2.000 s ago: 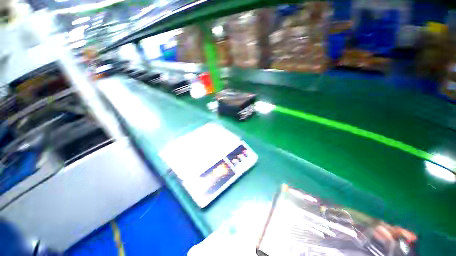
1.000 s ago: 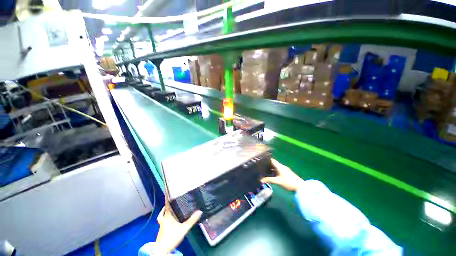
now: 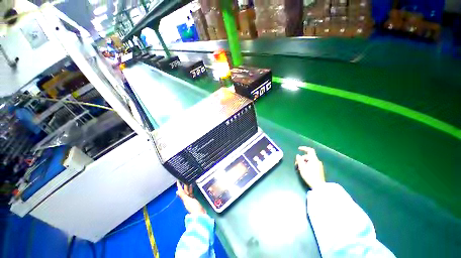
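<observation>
A closed black retail box [image 3: 212, 143] with fine print on its side sits on the bench scale [image 3: 242, 174]. The scale's dark panel with a lit display and buttons faces me. My left hand [image 3: 189, 197] is at the near left corner of the box and scale, partly hidden; whether it touches the box is hard to tell. My right hand [image 3: 310, 167] is off the box, to the right of the scale above the green worktop, empty with fingers slightly bent apart.
A lit signal tower light [image 3: 221, 64] stands behind the box. Another black box [image 3: 252, 81] lies beyond it on the green conveyor belt [image 3: 364, 103], with several more boxes farther back. A white machine housing [image 3: 101, 186] stands at the left.
The box has been set down on the scale. My right hand has let go and moved right, away from it. My left hand has slid lower at the left corner. The view has shifted.
</observation>
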